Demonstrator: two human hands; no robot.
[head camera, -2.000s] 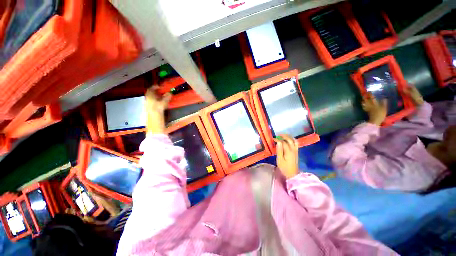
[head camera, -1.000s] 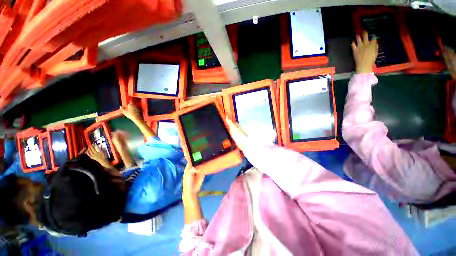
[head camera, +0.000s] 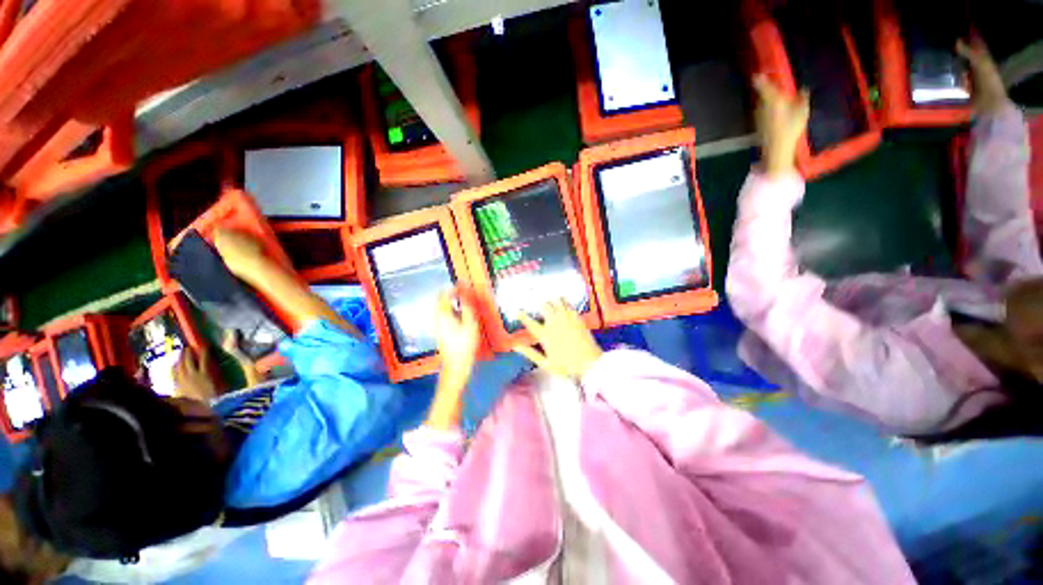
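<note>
Three tablets in orange trays lie side by side in front of me. The left tablet (head camera: 409, 280) has a white screen. The middle tablet (head camera: 528, 246) shows rows of green and red text on black, with white glare at its lower part. The right tablet (head camera: 652, 223) has a pale screen with a green spot at its lower left. My left hand (head camera: 458, 331) is at the right edge of the left tablet, fingers bent; whether it grips the tray is unclear. My right hand (head camera: 560, 337) is spread over the lower edge of the middle tablet, holding nothing.
A slanting metal post (head camera: 426, 91) stands behind the tablets. More tablets lie beyond the rail, including a white-screened one (head camera: 633, 57). Stacked orange trays (head camera: 149, 57) are at upper left. A person in blue (head camera: 315, 400) works at left, and one in pink (head camera: 846, 331) at right.
The dark-screened tablet that was held tilted at left now lies in the middle, and a white-screened one lies left of it. My right hand has moved from that tablet's upper side to its lower edge.
</note>
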